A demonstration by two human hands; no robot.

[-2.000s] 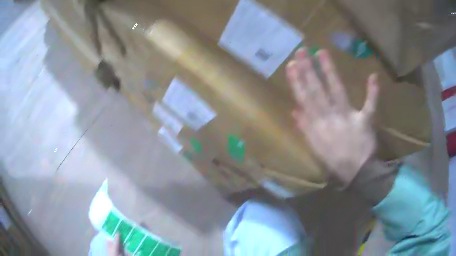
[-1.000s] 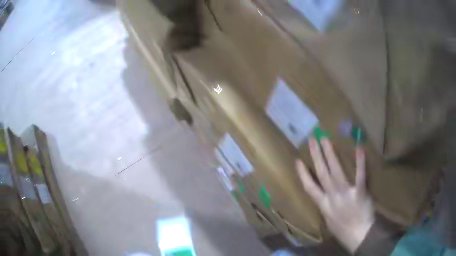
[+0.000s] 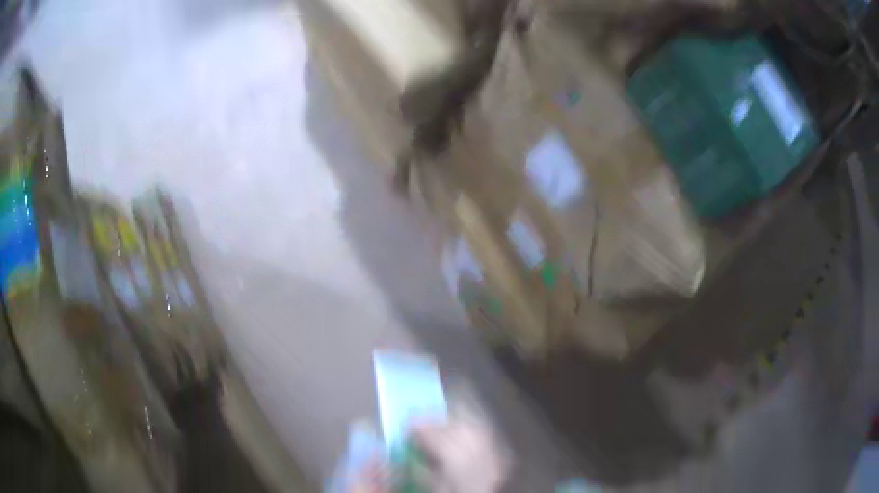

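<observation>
The sticker sheet [image 3: 410, 385] is at the bottom centre, its pale blank part upward and a green part low between my hands. My left hand [image 3: 364, 476] is at the bottom edge, partly cut off, holding the sheet. My right hand [image 3: 465, 456] is over the sheet's right side at its green part; blur hides whether its fingers grip anything. The brown parcels [image 3: 626, 193] lie beyond, with white shipping labels [image 3: 555, 170] and small green stickers [image 3: 548, 273] on them.
A green box [image 3: 725, 125] with a white label sits at the upper right. More cartons [image 3: 106, 356] stand at the left. Pale floor [image 3: 251, 183] runs between the piles. Yellow-and-black floor tape [image 3: 771, 354] curves at the right.
My right hand has left the parcel and come down to the sheet at the bottom centre. The view has shifted, showing the green box and more of the left cartons.
</observation>
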